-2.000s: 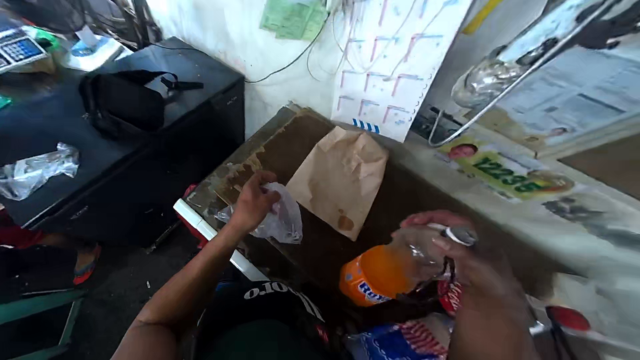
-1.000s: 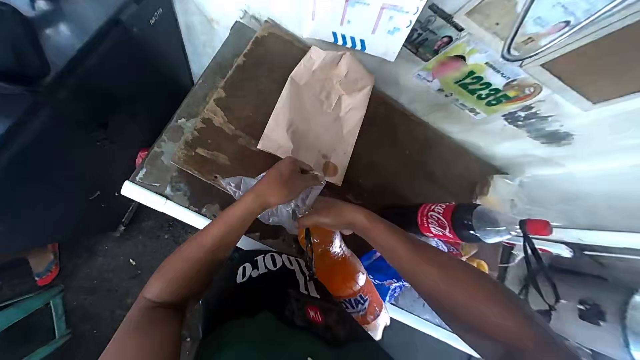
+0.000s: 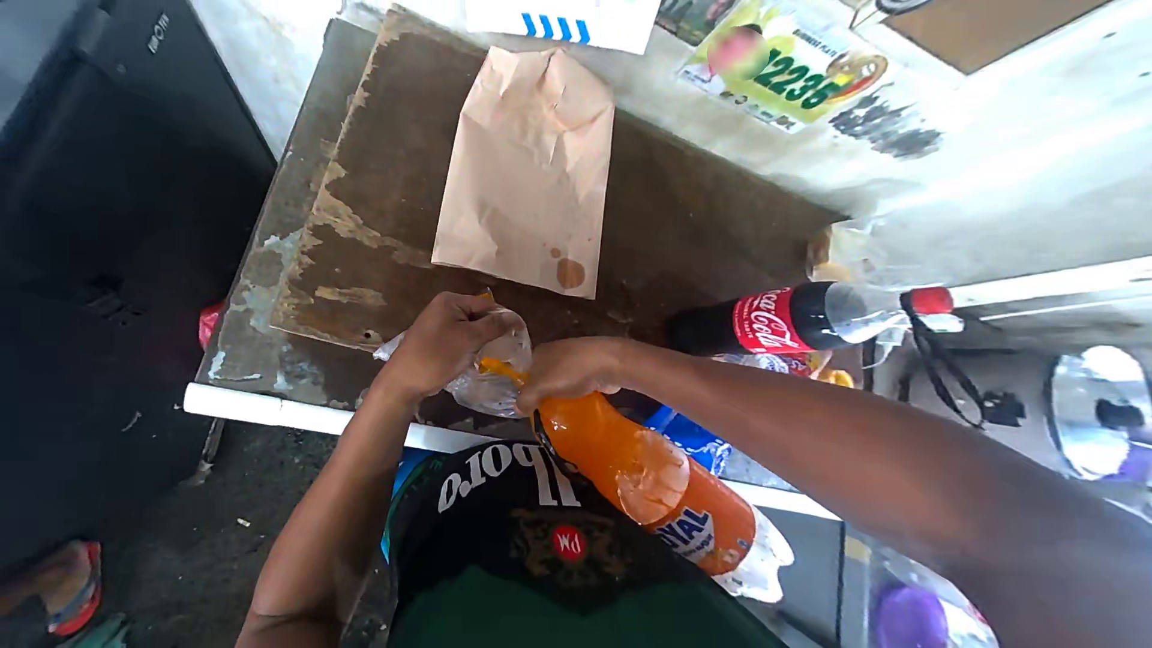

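My left hand (image 3: 450,342) grips the top of a clear plastic bag (image 3: 490,382) over the front edge of the wooden tabletop. Around the neck of a large bottle of orange soda (image 3: 630,459) is my right hand (image 3: 571,369). The bottle is tilted, its neck at the bag and its base toward the lower right. Orange liquid shows inside the bag's mouth. A brown paper bag (image 3: 531,171) with grease spots lies flat just beyond my hands.
A Coca-Cola bottle (image 3: 774,319) with a red cap stands right of the paper bag. Blue plastic packaging (image 3: 688,441) lies under my right forearm. A black cabinet (image 3: 117,225) is at left, and a sandaled foot (image 3: 67,585) is on the floor. The wall (image 3: 1017,117) bounds the back.
The orange soda bottle, held at the right two seconds ago, has come over to the plastic bag and is tilted into it. Orange liquid now shows in the bag. The view has moved closer to the tabletop.
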